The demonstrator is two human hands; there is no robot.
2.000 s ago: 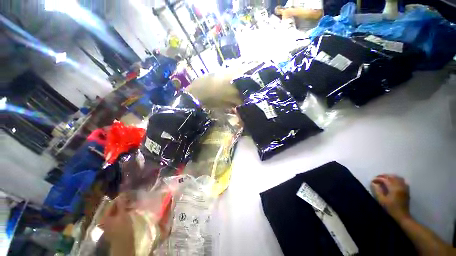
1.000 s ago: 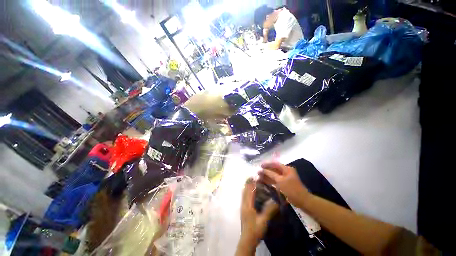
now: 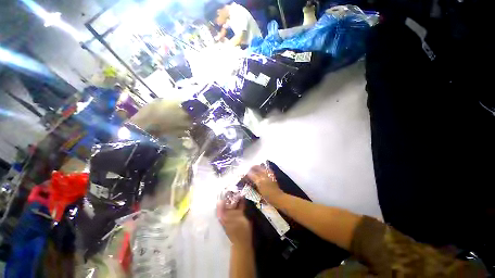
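Observation:
Folded black trousers (image 3: 282, 239) lie on the white tabletop in front of me, with a white hang tag (image 3: 275, 219) on top. My left hand (image 3: 234, 214) is at their left far corner, fingers bent on shiny clear plastic. My right hand (image 3: 263, 182) lies at their far edge, also on the plastic. The clear polybag (image 3: 239, 182) glints around my fingertips and seems to reach over the far end of the garment. Glare and blur hide its mouth and how far the garment is inside.
Packed garments (image 3: 266, 81) lie at the far side, more (image 3: 122, 171) at left. Empty polybags (image 3: 154, 247) are at near left. A black garment pile (image 3: 429, 136) fills the right. A blue plastic bag (image 3: 336, 35) and a person (image 3: 239, 24) are beyond. A red plastic bag (image 3: 68, 190) is far left.
My left hand has come from the empty bags to the trousers, and my right hand has moved to their far edge. Both now hold plastic there. The view has turned right.

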